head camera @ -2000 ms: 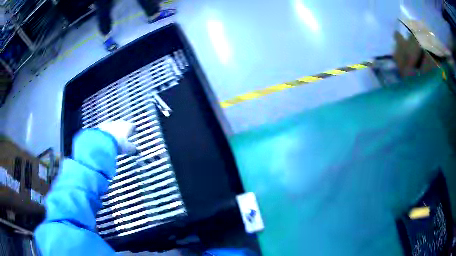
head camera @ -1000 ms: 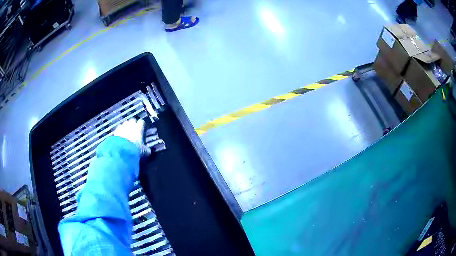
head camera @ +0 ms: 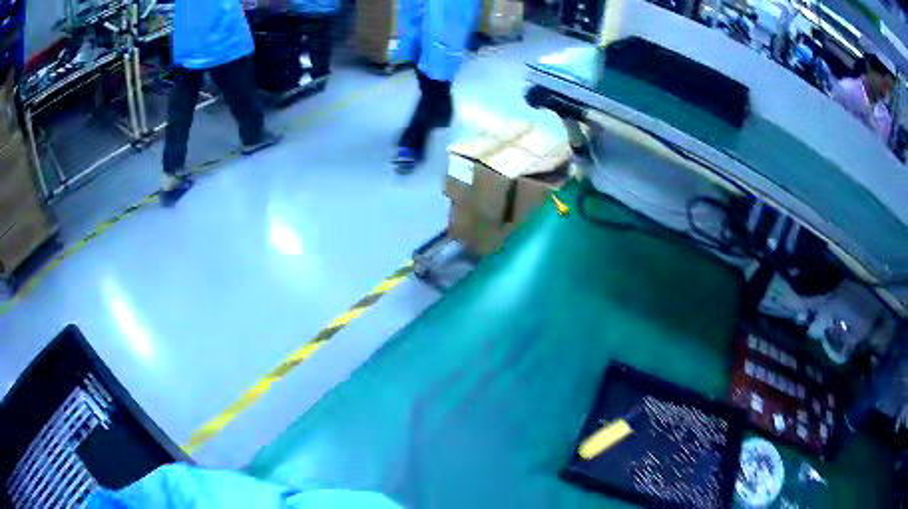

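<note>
The large black bin [head camera: 134, 403] is cut off at the lower left. Rows of silver heatsinks [head camera: 52, 452] lie in it. A blue sleeve [head camera: 229, 489] of mine crosses the bottom edge beside the bin; no hand shows at its end. Neither my left hand nor my right hand is in view. On the green bench, a black screw tray [head camera: 625, 386] holds many tiny screws [head camera: 687, 437] and a yellow-handled tool [head camera: 604, 438]. A white round dish [head camera: 760, 474] stands right of the tray.
A reddish-brown board [head camera: 796, 423] with pale squares lies at the right, near another person's whitish gloved hands [head camera: 831, 326]. Cardboard boxes [head camera: 483, 204] stand beyond the green mat [head camera: 478, 348]. Two people in blue are on the floor at the back. A raised shelf [head camera: 697, 134] crosses the upper right.
The view has swung right, so the bin has shifted to the lower left and the bench and tray show more fully. My gloved hand, earlier over the heatsinks, has left the picture.
</note>
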